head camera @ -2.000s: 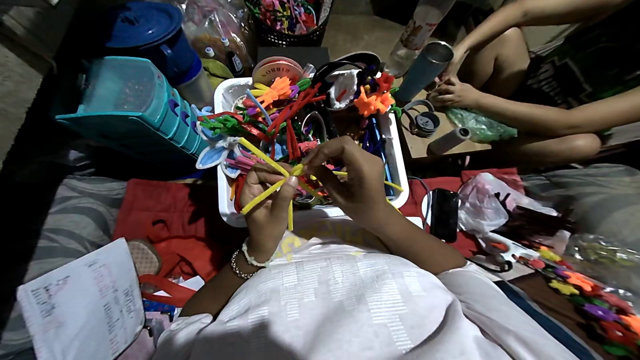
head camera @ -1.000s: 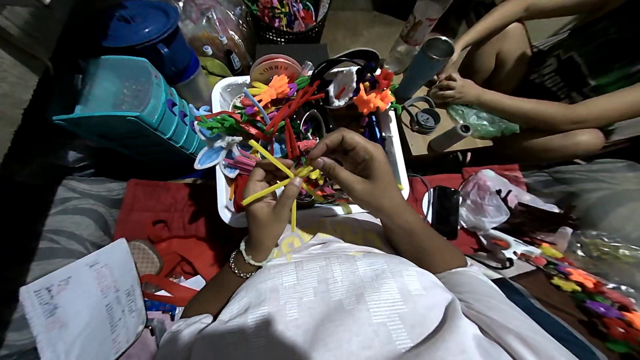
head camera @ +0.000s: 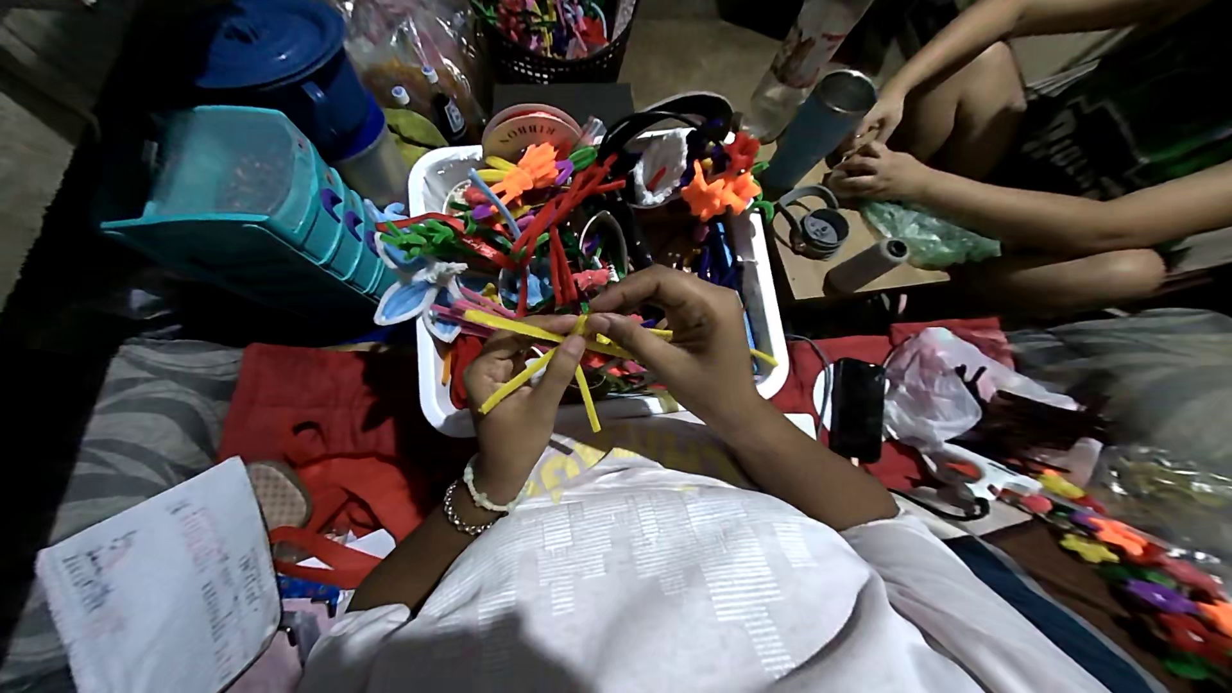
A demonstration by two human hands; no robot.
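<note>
Several yellow pipe cleaners [head camera: 589, 397] cross at one point and fan out like spokes. My left hand [head camera: 520, 395] pinches them from the left, close to the crossing. The thumb and forefinger of my right hand [head camera: 679, 337] meet at the same crossing from the right, where a small bit of green shows. Both hands are over the front part of a white plastic basket [head camera: 438, 385]. Inside it lie red pipe cleaners [head camera: 558, 245], orange pipe-cleaner flowers [head camera: 527, 173] and a blue and white pipe-cleaner flower [head camera: 414, 289]. The fingers partly hide the crossing.
A teal drawer unit [head camera: 241, 212] stands at the left, a ribbon spool [head camera: 531, 132] behind the basket. At the right are a tumbler [head camera: 823, 125], a roll of tape [head camera: 823, 231], a phone [head camera: 857, 409], scissors [head camera: 982, 476] and another person's hands [head camera: 881, 173]. A written sheet [head camera: 164, 577] lies lower left.
The yellow pipe cleaners have turned in my fingers: the upper left one, steeply slanted before, now lies flatter. My right hand has stayed close to the crossing.
</note>
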